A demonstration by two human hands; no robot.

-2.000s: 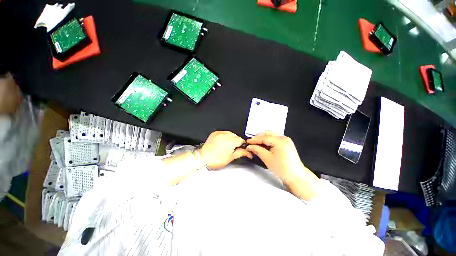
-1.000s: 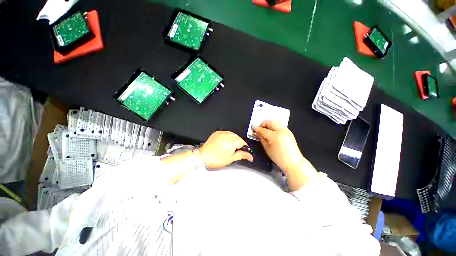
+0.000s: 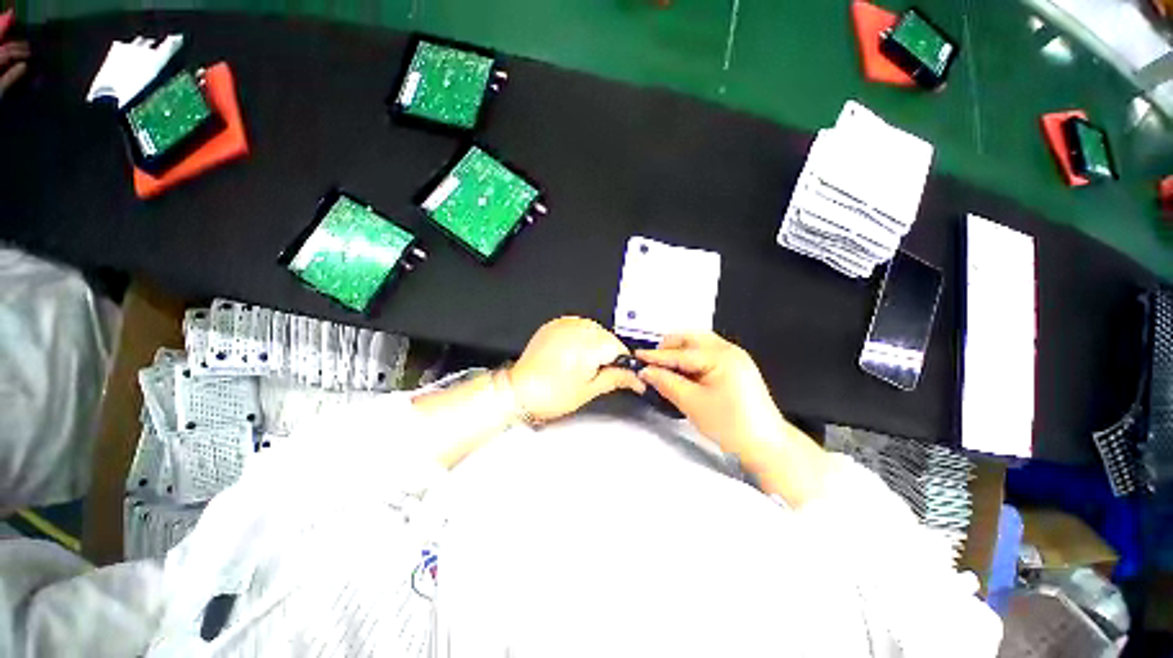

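Observation:
A white cover plate lies on the black mat just beyond my hands, with dark dots at its upper left and lower left corners. My left hand holds a small dark strip at its fingertips. My right hand meets it there, thumb and forefinger pinched at the strip; whether a separate small part is between them is too small to tell. A stack of cover plates stands to the right, beside a black smartphone.
Circuit boards in black housings lie at left, one on an orange-red pad. A long white box is at right. The green belt runs behind. Cartons of plates sit below the edge. Another person's hand shows at far left.
My right hand has come back from the plate to the strip at my left fingertips. The plate now shows a second dark dot at lower left. Another person's hand has appeared at upper left.

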